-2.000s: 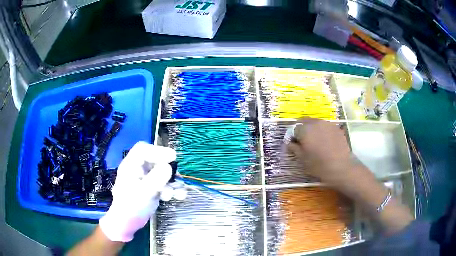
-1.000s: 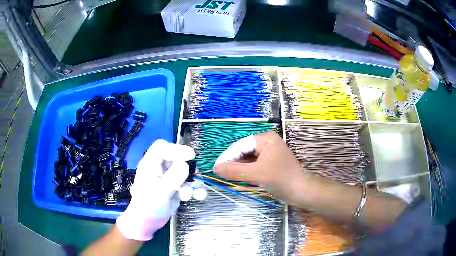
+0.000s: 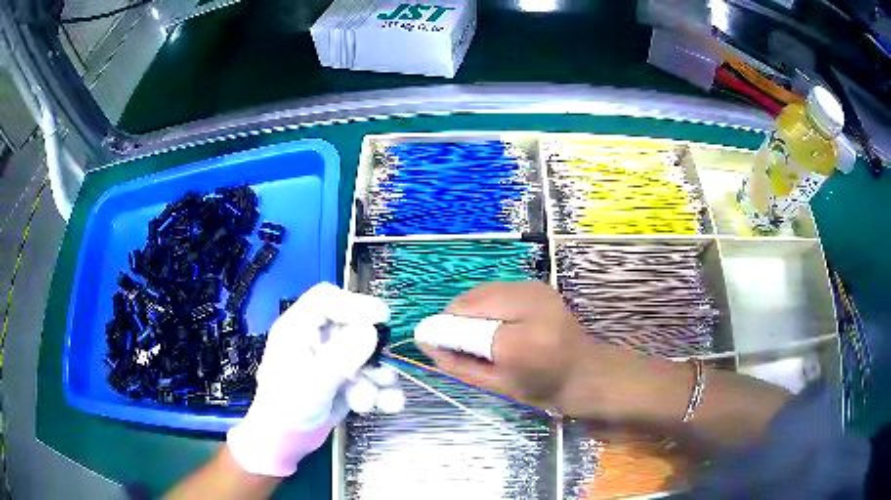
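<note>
My left hand [image 3: 311,376], in a white glove, holds a small black connector housing [image 3: 379,344] in its fingertips above the left edge of the divided tray [image 3: 636,240]. Orange, blue and white wires [image 3: 442,393] run from the housing to the lower right. My right hand [image 3: 523,342], bare with white covers on its fingers, is just right of the housing. A short piece of wire shows between its fingertips and the housing; its colour is hard to tell. The rest of that wire is hidden by the hand.
The blue tray [image 3: 332,205] at left holds a heap of black housings [image 3: 186,293]. Blue, yellow, green, brown, white and orange wires lie in the divided tray. A yellow bottle [image 3: 793,166] stands upper right. A JST box [image 3: 396,37] is behind, red-handled tools [image 3: 752,88] beyond.
My right hand has come left from the brown wires to the housing, and its fingers have turned slightly since a second ago. My left hand still holds the housing.
</note>
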